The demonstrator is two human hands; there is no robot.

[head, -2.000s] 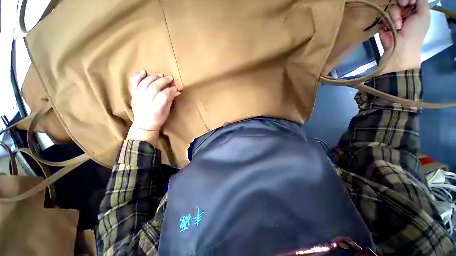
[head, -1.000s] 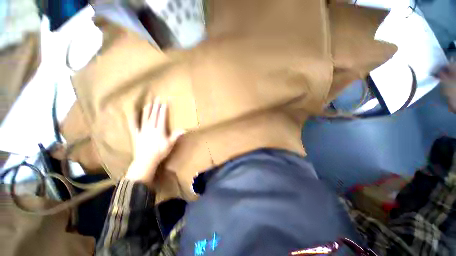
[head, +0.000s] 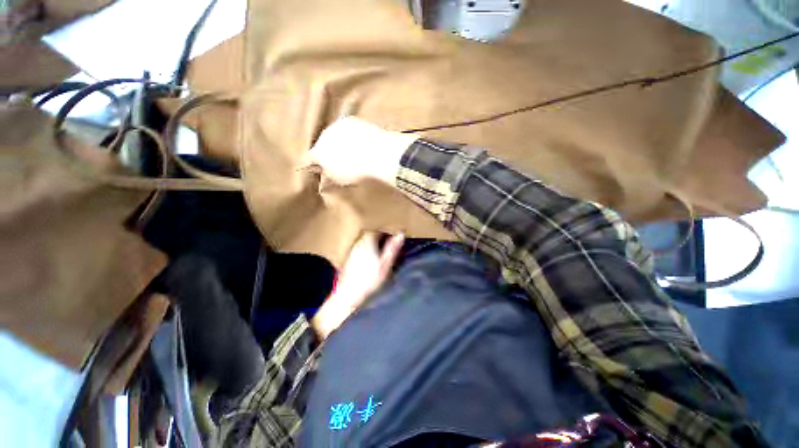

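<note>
The brown bag body (head: 526, 96) lies spread across the table and over the lap, smooth face up. My right hand (head: 350, 150) reaches in from the right onto its left part. Its fingers are bent down and pinch the material, with creases running out from them; the fingertips are blurred. My left hand (head: 366, 267) is at the bag's lower edge near the dark apron. Its fingers are partly hidden by the edge, so its hold is unclear.
A metal machine part (head: 480, 16) stands at the top. A dark cord (head: 644, 82) crosses the bag from the right. Brown pieces (head: 61, 219) and thin straps (head: 166, 144) lie at the left. White paper (head: 758, 254) is at the right.
My right hand has come from the far right onto the bag's left part, without the red item seen earlier. My left hand has moved down to the lower edge. The bag has shifted right in view.
</note>
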